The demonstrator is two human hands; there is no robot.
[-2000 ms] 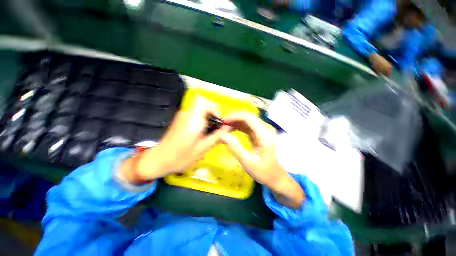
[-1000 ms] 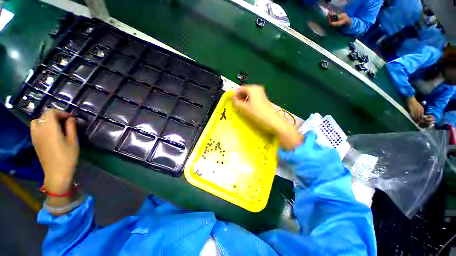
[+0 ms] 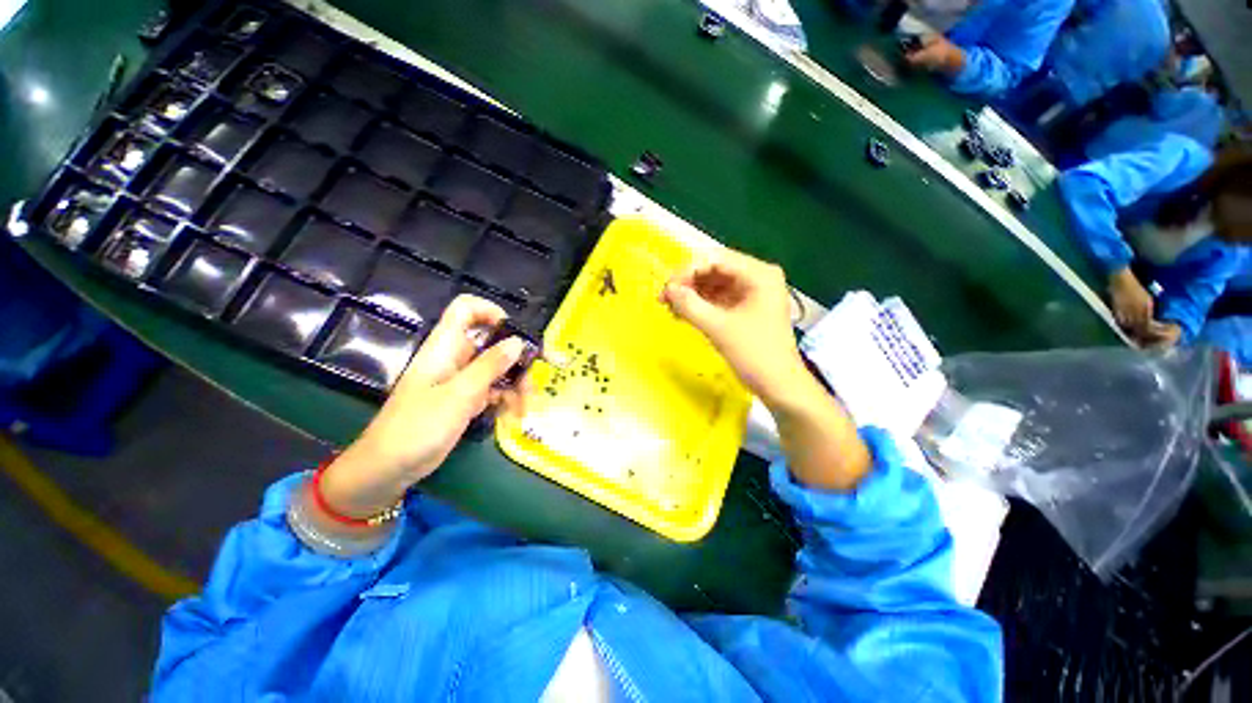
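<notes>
My left hand [image 3: 442, 396] holds a small black housing [image 3: 518, 346] in its fingertips, over the right edge of the blister tray beside the yellow tray. My right hand [image 3: 737, 319] is above the upper right of the yellow tray [image 3: 645, 474], fingers curled with thumb and forefinger together; whether a tiny part is between them cannot be told. Small dark components [image 3: 588, 374] lie scattered on the left half of the yellow tray, with another small cluster near its top.
The black blister tray [image 3: 316, 227] lies left, with items in some left pockets. A green conveyor belt [image 3: 577, 83] beyond carries loose black housings. White component trays [image 3: 879, 354], a clear plastic bag [image 3: 1085, 440] and other workers' blue sleeves [image 3: 1133, 179] are at right.
My left hand has moved right from the blister tray's left pockets to the yellow tray's edge, now showing a housing. My right hand has moved slightly right and down. The view has shifted a little.
</notes>
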